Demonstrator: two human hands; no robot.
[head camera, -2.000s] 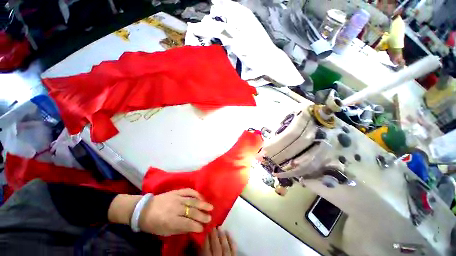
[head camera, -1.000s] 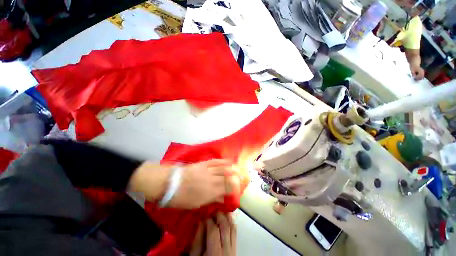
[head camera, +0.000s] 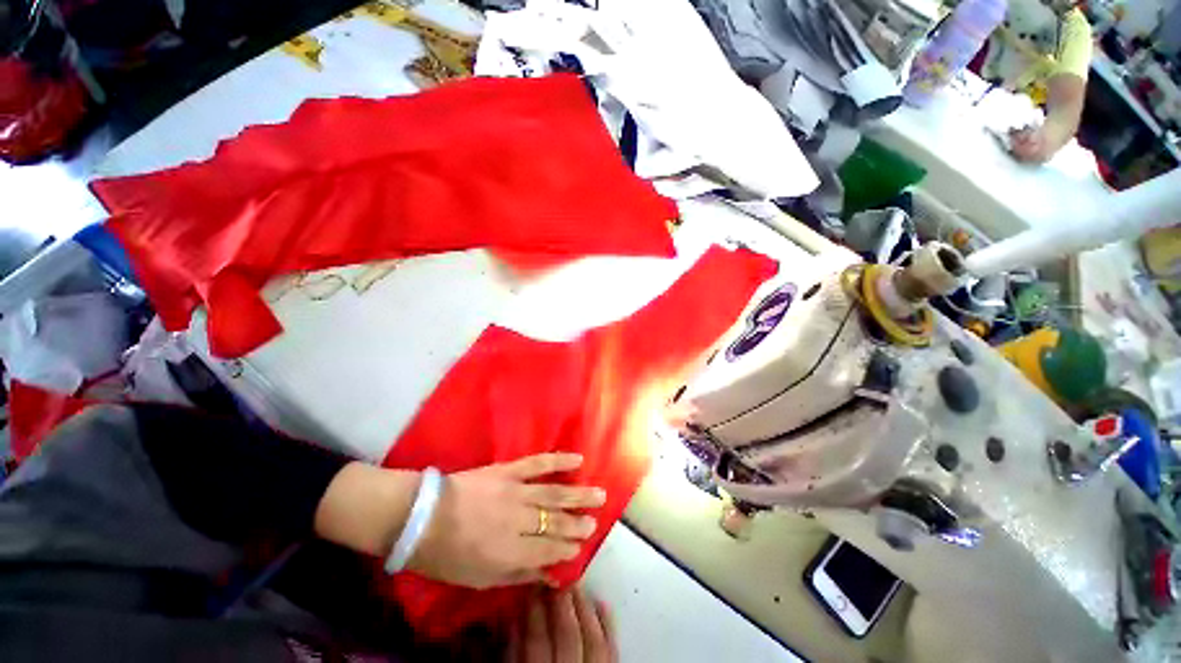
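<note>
A red panel (head camera: 518, 391) lies across the table, and its right part runs under the sewing machine head (head camera: 790, 376) beside the bright lamp spot. The needle and presser foot are hard to see in the glare. My left hand (head camera: 499, 522), with a ring and a pale bracelet, lies flat on the panel's near part, fingers slightly spread. My right hand (head camera: 565, 629) shows only as fingers at the bottom edge, against the panel's near edge; the rest is cut off or hidden. A larger red piece with a ruffled edge (head camera: 415, 175) lies farther back on the table.
White cut pieces (head camera: 674, 97) lie beyond the red piece, with grey pieces (head camera: 790, 52) past them. A smartphone (head camera: 852, 585) lies on the machine bed (head camera: 725, 570). A person's hand (head camera: 1036, 140) shows at another table, upper right. A blue item (head camera: 104, 246) is left of the table.
The red panel under the machine now reaches farther up and right and lies flatter. My left hand moved right, then back slightly and lower; it is no longer blurred. The view has shifted.
</note>
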